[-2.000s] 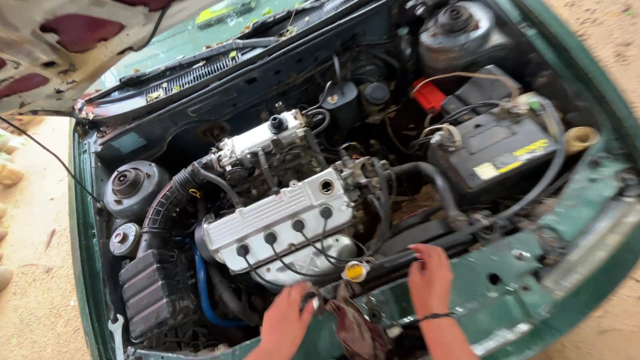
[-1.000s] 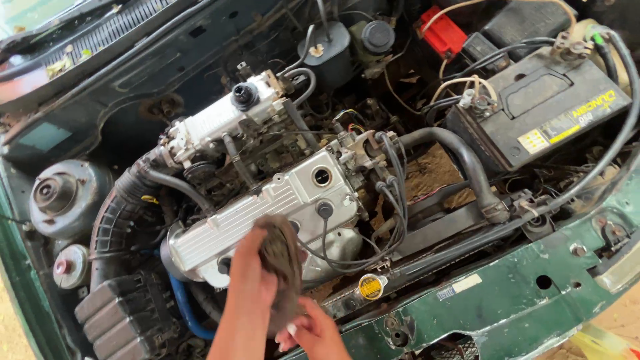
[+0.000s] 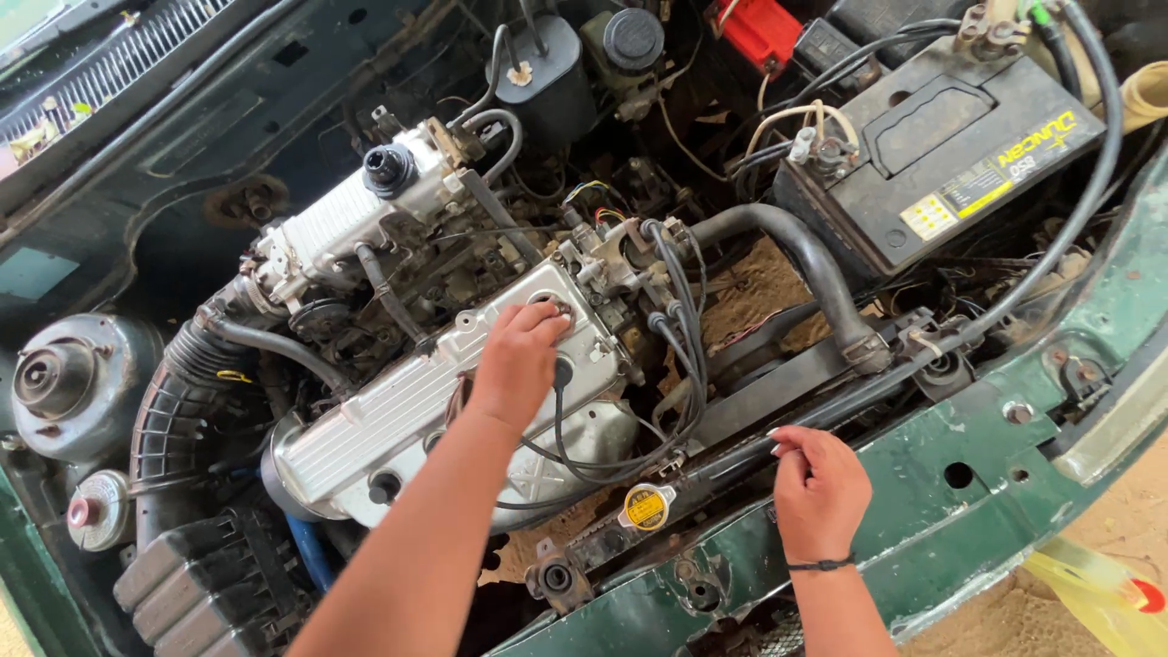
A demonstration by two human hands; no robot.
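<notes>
My left hand (image 3: 522, 365) reaches over the silver valve cover (image 3: 438, 365), its fingertips bent down at the round oil filler opening (image 3: 553, 305). The fingers hide most of the opening, and whether they pinch something there is unclear. Beside the left wrist a bit of brown cloth (image 3: 459, 394) shows on the cover, mostly hidden by the forearm. My right hand (image 3: 821, 488), with a dark band at its wrist, hovers above the green front panel (image 3: 949, 447). Its fingers are curled in and nothing shows in them. The yellow-labelled radiator cap (image 3: 647, 506) lies to its left.
A Duncan battery (image 3: 949, 155) with cables stands at the upper right. Black spark plug leads (image 3: 680, 338) and a radiator hose (image 3: 803, 255) run right of the valve cover. The ribbed intake duct (image 3: 173, 420) curves down at the left; a yellow bag (image 3: 1095, 593) is at lower right.
A second ago both hands were together at a brown rag over the valve cover. They have parted: the left is at the filler opening, the right is over the front panel. The view is closer.
</notes>
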